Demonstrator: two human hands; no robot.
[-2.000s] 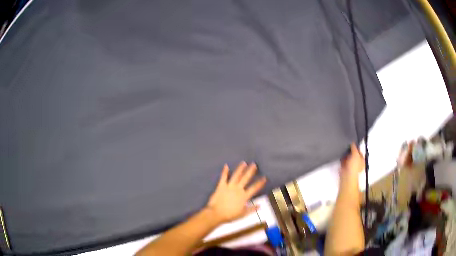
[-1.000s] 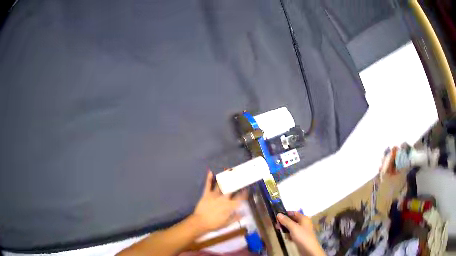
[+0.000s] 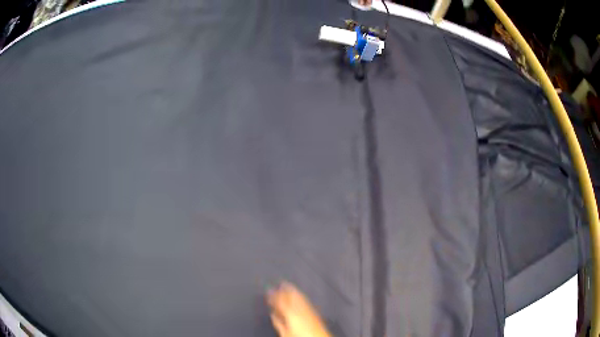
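Dark grey fabric (image 3: 197, 164) covers most of the view. The blue cutting machine (image 3: 363, 47) with a white cylinder stands small near the fabric's far edge. A long, straight dark line runs from it down the fabric to the lower edge of view. A blurred hand, which by its arm's direction looks like my right hand (image 3: 296, 312), is over the fabric at the bottom centre, far from the machine. Its fingers look slightly apart, and I see nothing in it. My left hand is not in view.
A thick yellow hose or pole (image 3: 559, 112) curves down the right side. Bunched dark fabric (image 3: 526, 171) lies beside it. White table surface (image 3: 543, 312) shows at lower right. Part of another person's hand (image 3: 364, 2) is at the far edge, near a black cord.
The cutting machine has moved from near my hands to the far side. My right hand has come off its handle. My left hand has left the view, and the camera looks farther across the table.
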